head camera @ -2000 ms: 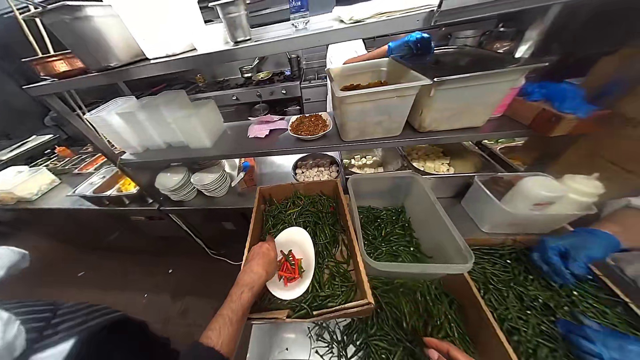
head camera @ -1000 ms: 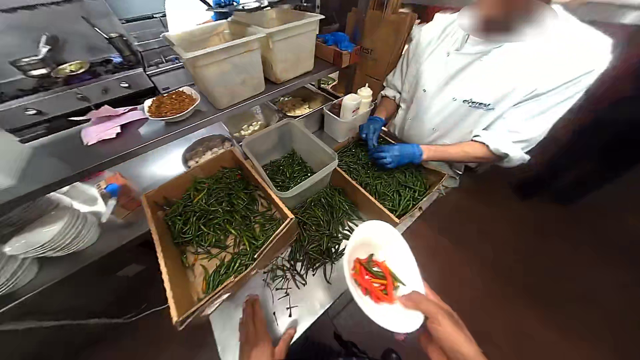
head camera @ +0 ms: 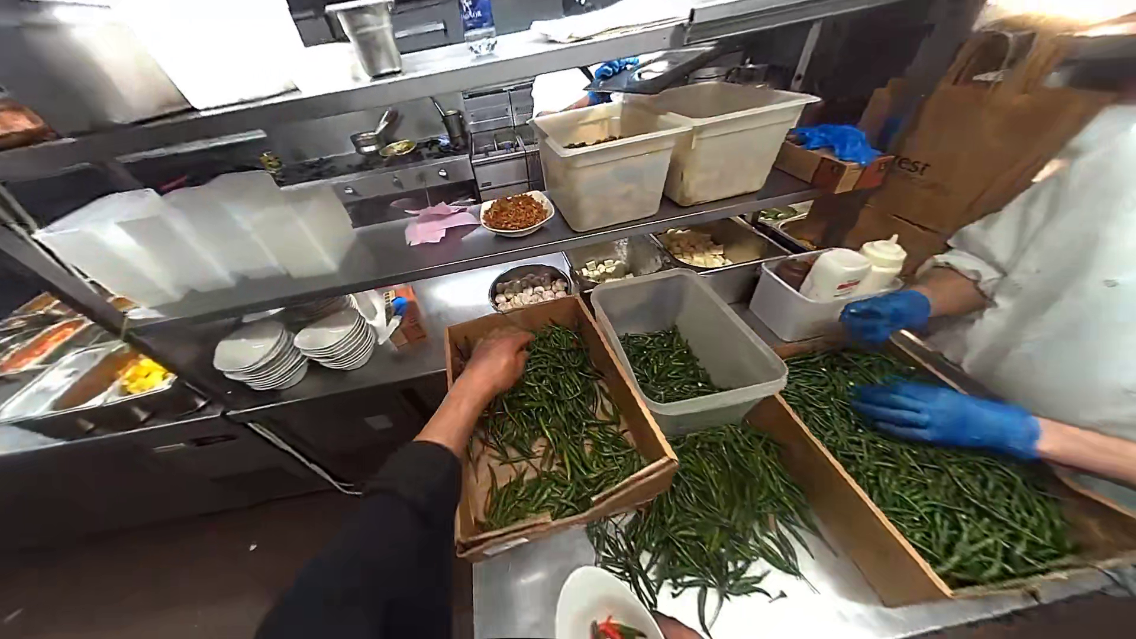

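Note:
My left hand (head camera: 499, 358) is among the green chillies (head camera: 555, 417) at the far left of a cardboard box (head camera: 657, 475); its fingertips are partly hidden, so I cannot tell what they grasp. At the bottom edge, my right hand (head camera: 676, 627) holds a white oval dish (head camera: 599, 603) with red and green chillies (head camera: 617, 628) in it. Loose green chillies (head camera: 728, 506) lie in a heap on the steel counter, right of the box. A clear plastic tub (head camera: 701, 408) behind the heap holds more green chillies.
A co-worker's blue-gloved hands (head camera: 945, 419) are over a second box (head camera: 861, 515) of green chillies at right. Squeeze bottles (head camera: 836, 273) stand in a bin behind. Stacked white plates (head camera: 335, 342) sit at left, under a steel shelf (head camera: 408, 257) bearing large plastic tubs (head camera: 612, 169).
My left hand has moved from the counter in front of the box to the chillies inside it. The dish in my right hand is lower in view. The view has swung left.

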